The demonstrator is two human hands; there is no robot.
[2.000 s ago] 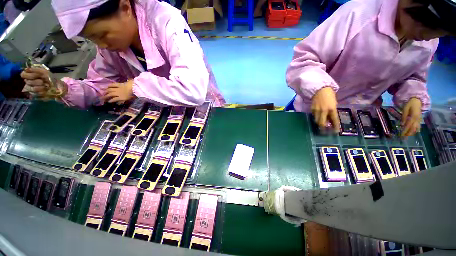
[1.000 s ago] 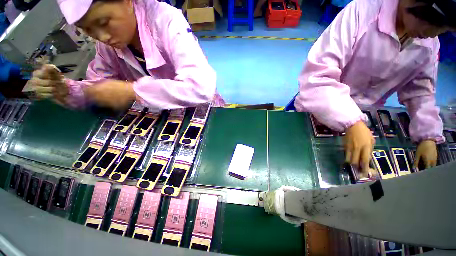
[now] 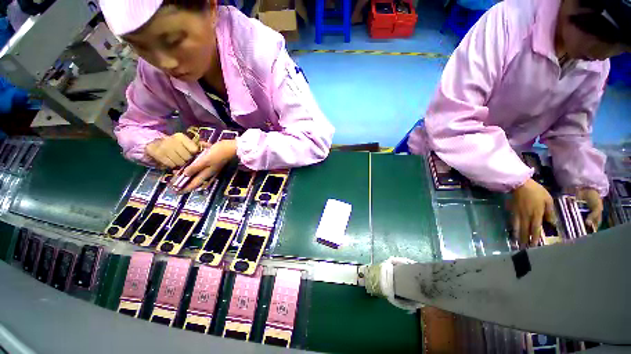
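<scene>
Neither of my hands is in view. Nearest in front, several pink keypad side housings (image 3: pixel 203 296) lie in a row, their lower ends cut off by a grey edge. Behind them, several opened phone half-assemblies (image 3: pixel 216 242) lie slanted in a clear blister tray, dark windows up. A white block (image 3: pixel 334 222) lies alone on the green bench (image 3: pixel 304 180). Dark closed phones (image 3: pixel 64 265) lie in a tray at the left.
Two workers in pink smocks face the bench. The left one's hands (image 3: pixel 197 162) are over the opened phones; the right one's hands (image 3: pixel 531 211) hold a stack of phones (image 3: pixel 573 216) at a blister tray (image 3: pixel 463 225). A grey arm-like bar (image 3: pixel 498 287) crosses lower right.
The left worker's hands have moved right and down onto the phones, which have shifted slightly. The right worker has gathered phones from the tray's near row, baring pockets there.
</scene>
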